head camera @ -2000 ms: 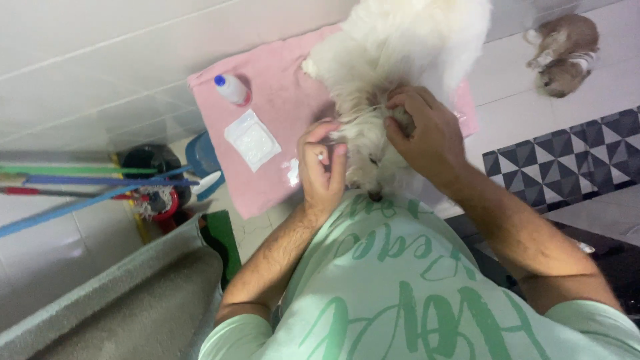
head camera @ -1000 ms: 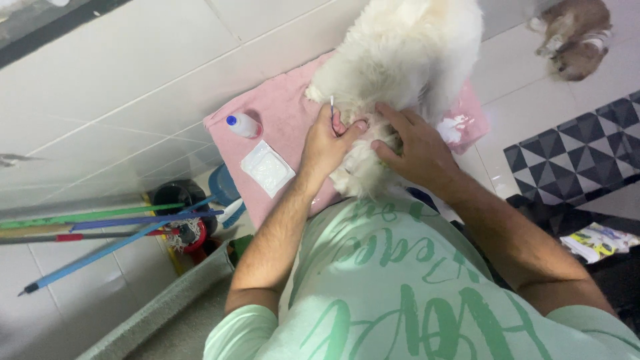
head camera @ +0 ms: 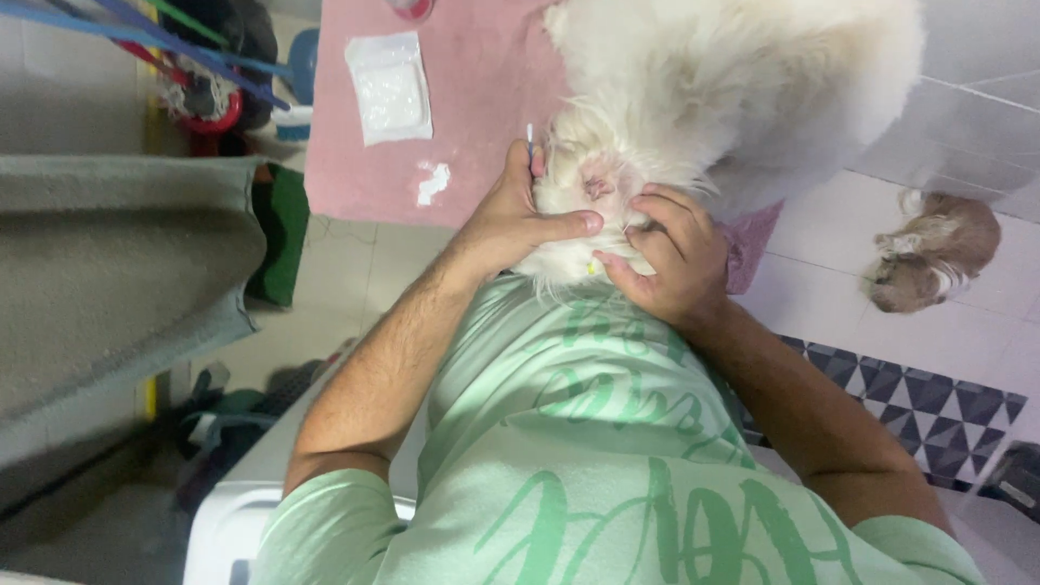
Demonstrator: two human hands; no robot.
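A white long-haired dog [head camera: 674, 89] stands on a pink towel [head camera: 479, 89], its head low against my shirt. The pink inner side of its ear [head camera: 597, 185] is exposed between my hands. My left hand [head camera: 528, 219] holds a cotton swab [head camera: 530, 138] upright between its fingers, with the thumb pressed on the fur below the ear. My right hand [head camera: 670, 252] rests on the fur on the other side, fingers spread and fingertips touching near the ear.
A white square packet [head camera: 392, 89] and a white scrap [head camera: 434, 184] lie on the towel, with part of a bottle [head camera: 413, 8] at the top edge. A brown and white dog [head camera: 934, 248] lies on the tiles near a patterned mat [head camera: 910, 406]. Mop handles and a red bucket [head camera: 213, 114] stand left.
Both hands have shifted on the dog's head, and the inside of the ear now shows between them. The swab stays in my left hand. The view has moved closer and turned.
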